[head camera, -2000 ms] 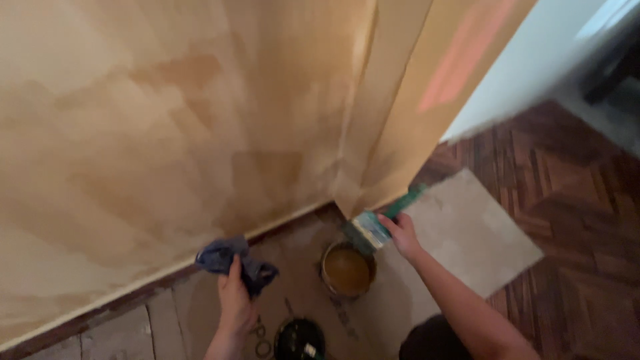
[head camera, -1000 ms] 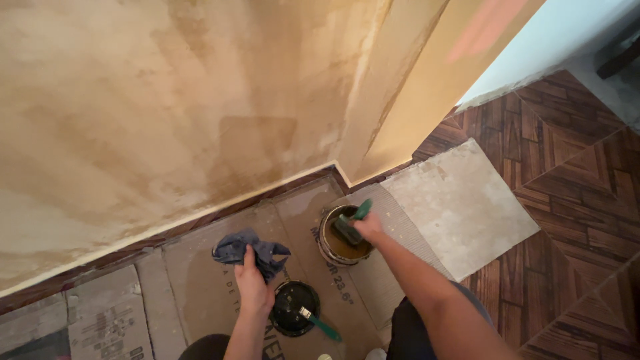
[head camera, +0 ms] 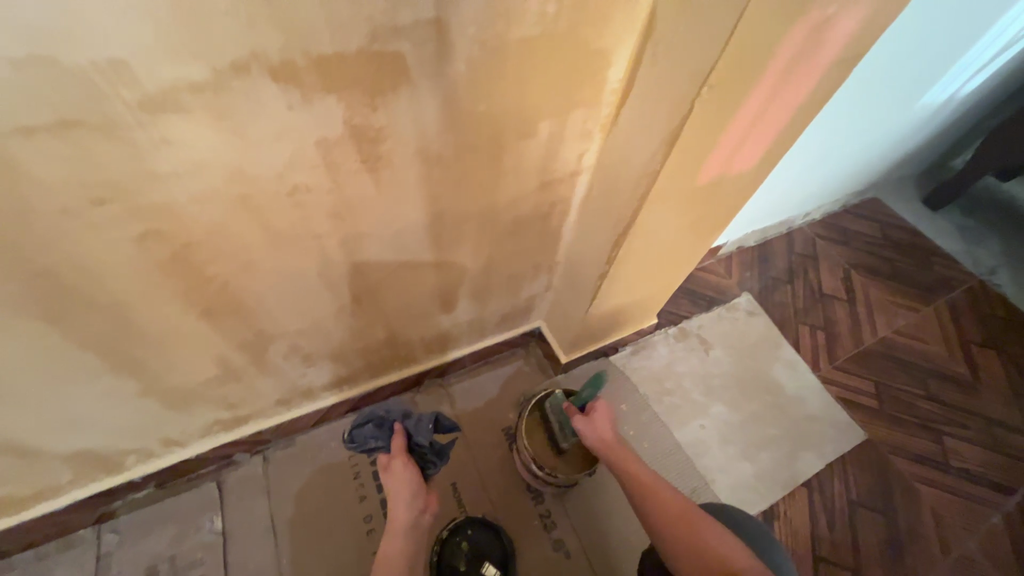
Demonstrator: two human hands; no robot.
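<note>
My right hand (head camera: 594,426) grips a green-handled paintbrush (head camera: 590,390), its wide bristles down inside an open paint can (head camera: 526,456) that holds tan-brown liquid. To the left, my left hand (head camera: 406,480) holds a crumpled dark blue cloth (head camera: 392,436) above the cardboard. Below and between the hands lies a black round container or lid (head camera: 472,548) with a pale object on it, cut off by the bottom edge. The wall (head camera: 320,240) behind carries uneven, patchy tan and brown coating.
Printed cardboard sheets (head camera: 312,512) cover the floor along the wall's base. A stepped wall corner (head camera: 564,352) juts out beyond the can. On the right, a pale stained board (head camera: 744,400) lies over dark wood-patterned flooring (head camera: 944,376). My knee shows at the bottom.
Two seconds ago the brush was above the can's right rim; its bristles are now inside the can. The cloth has stayed in my left hand. The view has shifted somewhat.
</note>
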